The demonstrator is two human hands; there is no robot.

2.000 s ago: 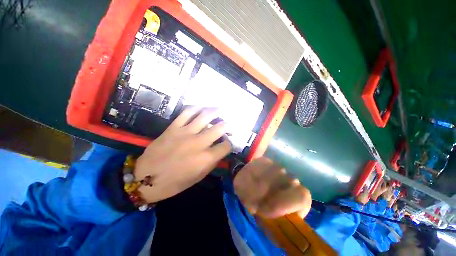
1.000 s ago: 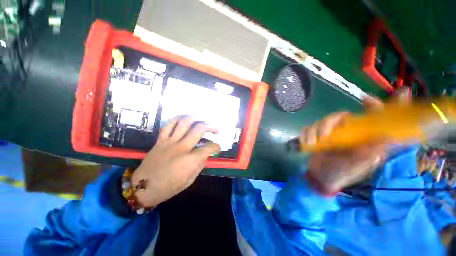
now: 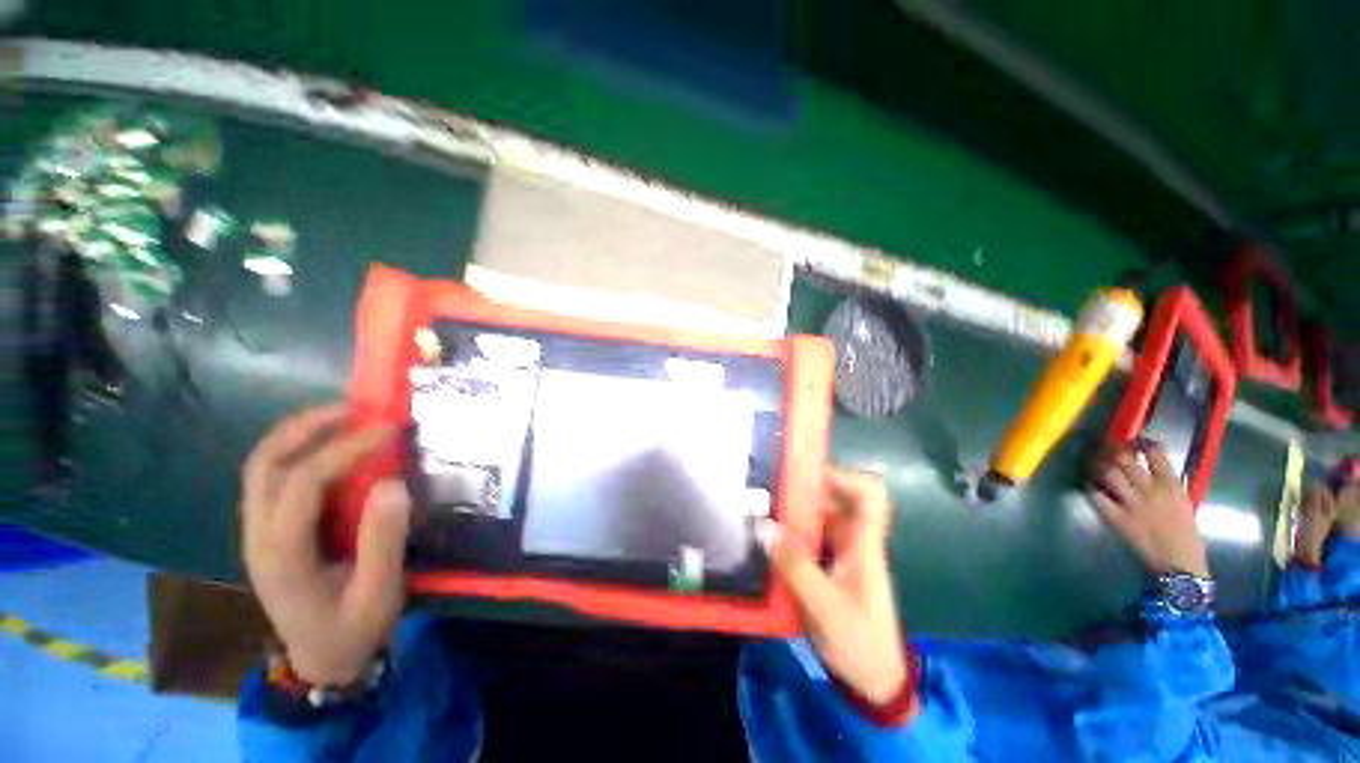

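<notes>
The red-orange holding frame (image 3: 597, 596) with the opened tablet unit (image 3: 500, 550) inside is in front of me, slightly blurred. A large silvery battery (image 3: 597, 462) fills much of the tablet, with circuitry at its left end. My left hand (image 3: 321, 537) grips the frame's left side. My right hand (image 3: 847, 584) holds the frame's right side, thumb at the inner right edge. The yellow electric screwdriver (image 3: 1056, 410) lies on the bench to the right, out of my hands.
A ruled adhesive sheet (image 3: 634, 246) lies behind the frame. A round dark dish (image 3: 876, 355) is to its right. A loose pile of green-white parts (image 3: 112, 201) is at left. Another person's hand (image 3: 1156, 514) touches another red frame (image 3: 1178, 391). A white rail (image 3: 656, 187) runs behind.
My right hand has let go of the screwdriver, now on the bench, and holds the frame's right side. My left hand has moved from over the battery to the frame's left side.
</notes>
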